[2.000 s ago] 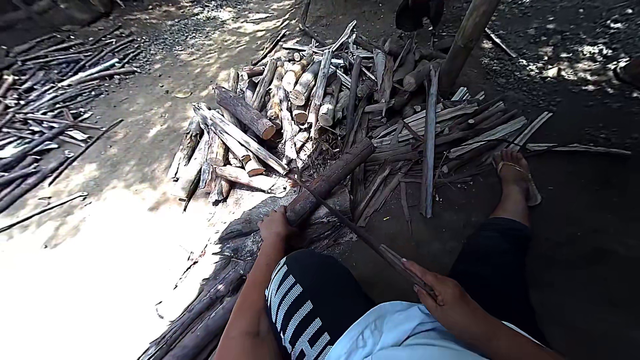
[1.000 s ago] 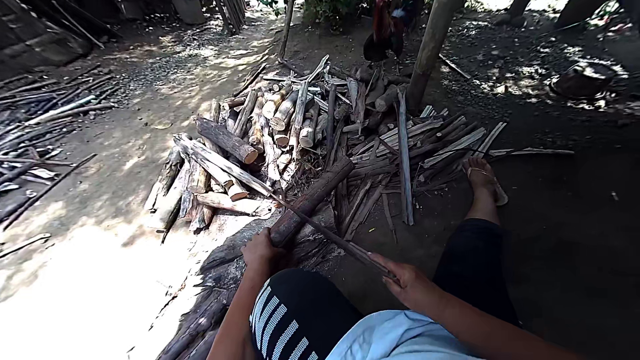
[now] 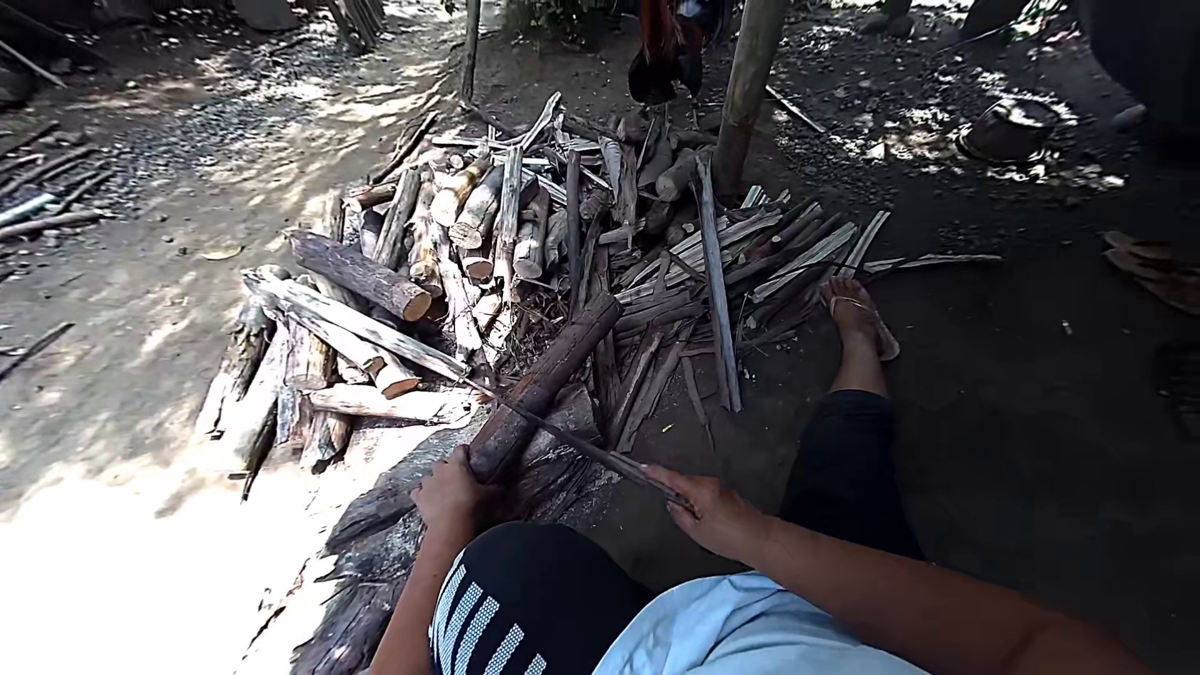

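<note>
My left hand (image 3: 455, 495) grips the near end of a dark, bark-covered log (image 3: 548, 380), which slants up and away over a large weathered trunk (image 3: 375, 534). In my right hand (image 3: 712, 514) is the near end of a long, thin, dark tool (image 3: 586, 447), perhaps a machete or saw; its exact kind is hard to tell. The tool crosses the log at an angle, its far end over the firewood pile beyond. Whether its edge touches the bark cannot be told.
A heap of cut firewood (image 3: 478, 211) and split sticks (image 3: 717, 281) lies ahead, beside an upright wooden post (image 3: 750, 89). A rooster (image 3: 664, 47) stands behind it. My foot (image 3: 853, 314) rests by the sticks at right. A round container (image 3: 1011, 129) sits farther back.
The view has shifted, showing more ground ahead. Both hands keep their holds on the log and the long tool, and the tool lies across the log in every frame.
</note>
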